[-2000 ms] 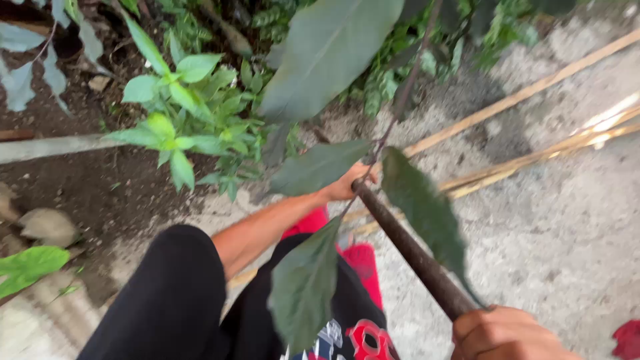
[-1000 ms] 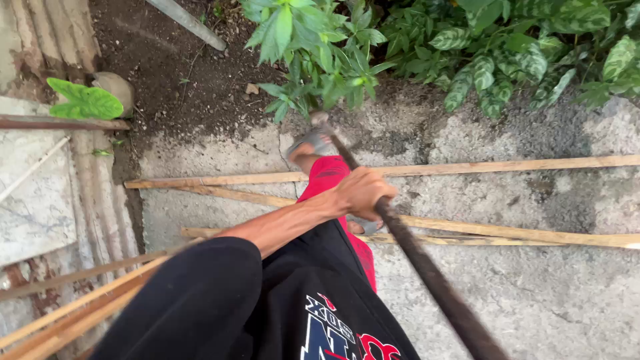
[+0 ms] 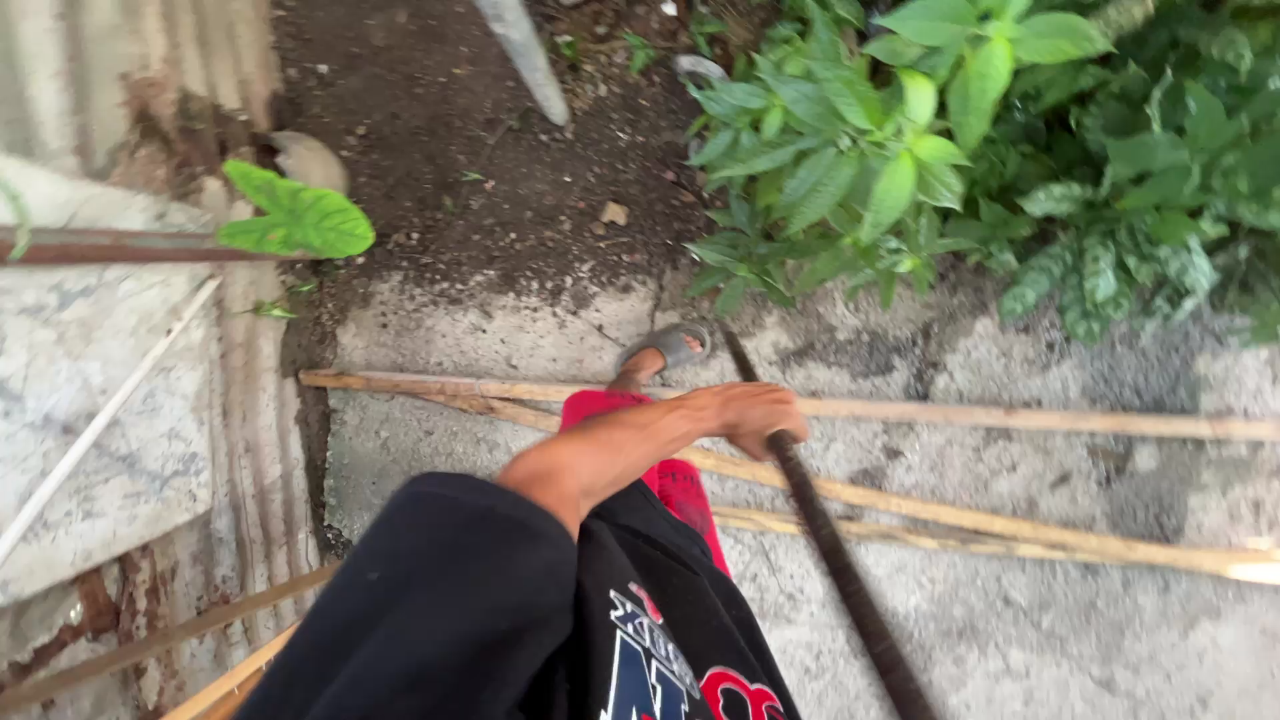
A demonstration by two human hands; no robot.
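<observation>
My left hand (image 3: 752, 415) is closed around a long dark pole (image 3: 845, 565), near the pole's upper end in the view. The pole slants from beside my sandaled foot (image 3: 668, 350) down to the bottom edge, right of my black shirt. Its far tip lies near the foot; whether it touches the concrete I cannot tell. Below my hand, the pole passes over thin wooden strips (image 3: 950, 512) lying on the ground. My right hand is out of view, and the pole's near end is cut off by the frame.
A long wooden strip (image 3: 1030, 415) crosses the concrete by my foot. Leafy green plants (image 3: 890, 150) grow at upper right, beside dark soil (image 3: 430, 130) with a grey post (image 3: 525, 60). Corrugated metal sheets (image 3: 255, 400), a pale panel (image 3: 100, 380) and more wooden strips (image 3: 180, 625) are at left.
Two seconds ago my right hand was in view on the pole at lower right; now it is out of view. Large leaves no longer hang before the camera. The view has swung considerably.
</observation>
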